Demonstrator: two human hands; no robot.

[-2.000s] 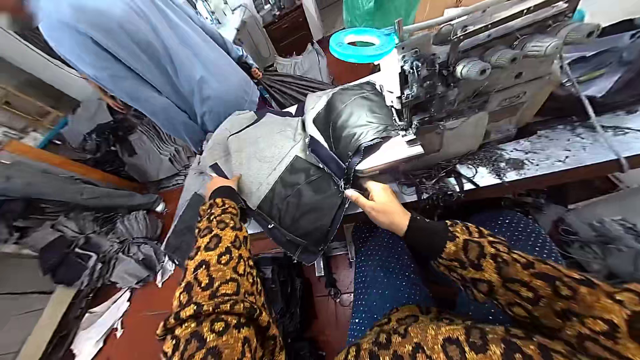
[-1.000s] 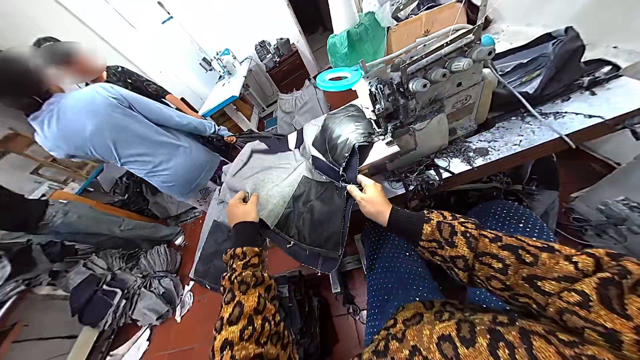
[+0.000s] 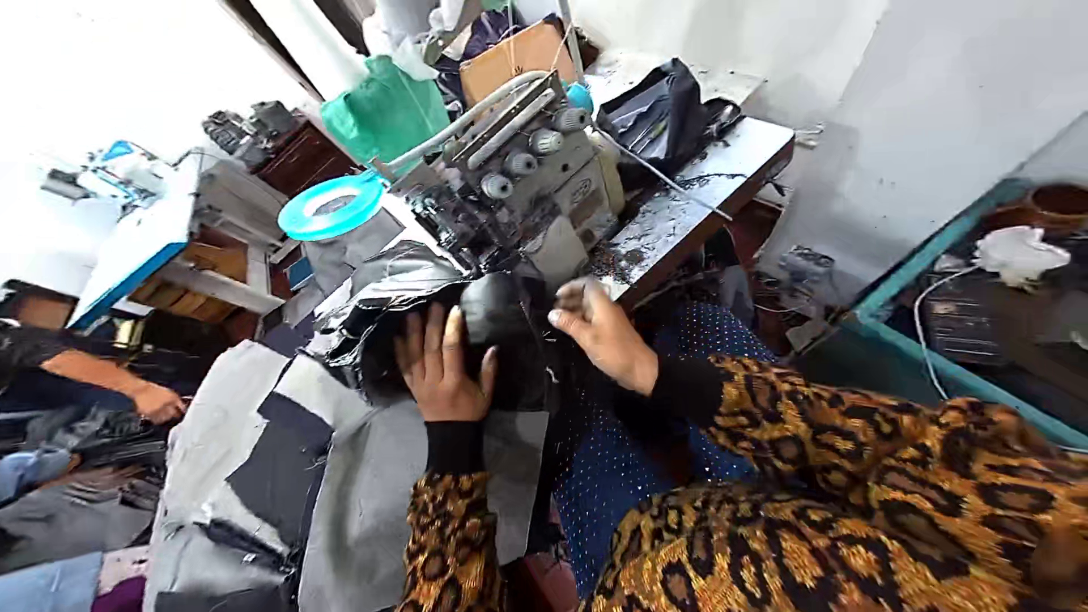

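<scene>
A grey and black denim garment [image 3: 365, 459] is bunched at the front of an overlock sewing machine [image 3: 510, 178] and hangs down towards my lap. My left hand [image 3: 446, 361] lies flat on its black part, fingers spread, just below the machine head. To the right, my right hand [image 3: 599, 331] is raised at the dark cloth's edge with its fingers bent; whether it touches the cloth is not plain. The needle area is hidden behind cloth and machine parts.
A blue ring-shaped tray [image 3: 331, 208] juts out left of the machine. The lint-strewn table [image 3: 680, 204] holds a dark fabric pile [image 3: 654, 119]. Another sewing table [image 3: 144, 238] stands at left, near a person's hand [image 3: 157, 401]. A teal-framed bin [image 3: 960, 374] is at right.
My left hand has gone from the garment's left side to the black cloth near the machine. My right hand has let go of the edge it was pinching. The view has swung right.
</scene>
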